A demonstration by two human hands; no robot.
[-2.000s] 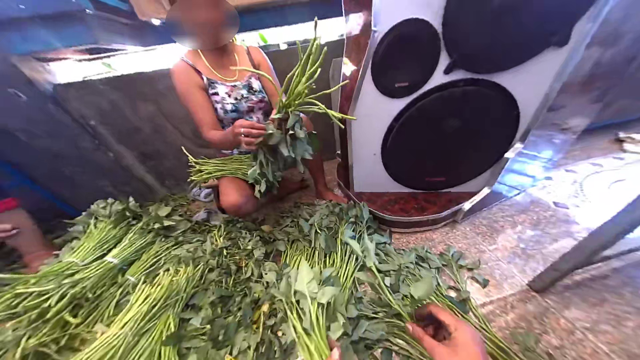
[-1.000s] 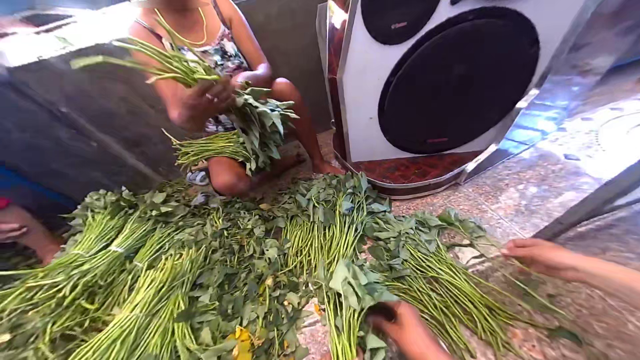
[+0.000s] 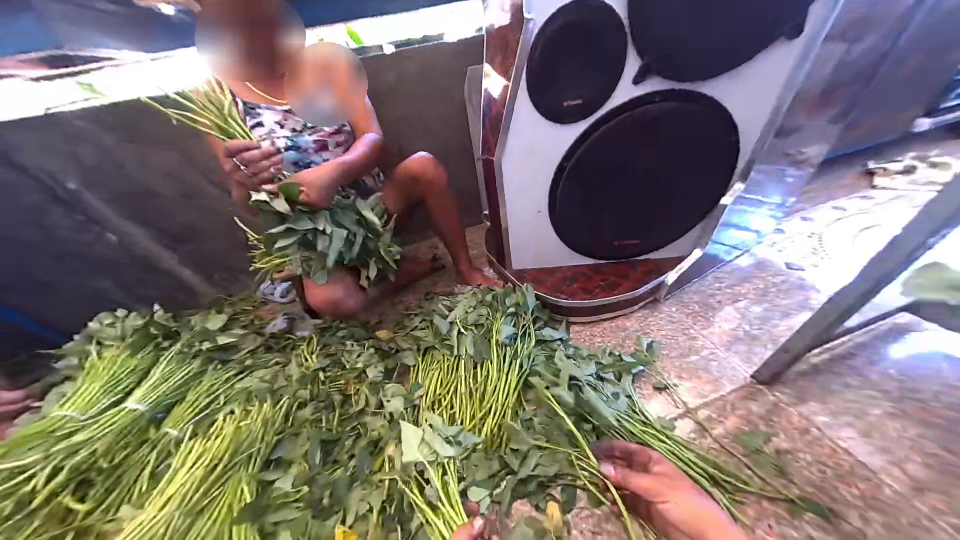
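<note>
My right hand (image 3: 660,484) is at the lower right, its thumb and fingers closed on a leafy green stem (image 3: 577,431). At the bottom edge, only the fingertips of my left hand (image 3: 474,525) show, against a small bunch of leafy stems (image 3: 442,487) that it grips. Beyond both hands a larger heap of green stems (image 3: 472,390) lies with its leaves pointing away. More loose stems (image 3: 675,450) are spread to the right of my right hand. Tied bundles of greens (image 3: 135,409) lie at the left.
A person (image 3: 307,157) sits against a grey wall (image 3: 97,202), holding a bunch of greens (image 3: 330,232). A large speaker cabinet (image 3: 525,217) stands on the tiled floor (image 3: 720,337). A metal leg (image 3: 862,289) slants at the right. Another person's hand (image 3: 13,405) is at the left edge.
One second ago one of my hands was out at the far right by the stem tips; now my right hand holds a stem nearer the small bunch. The seated person's hands have moved with their greens.
</note>
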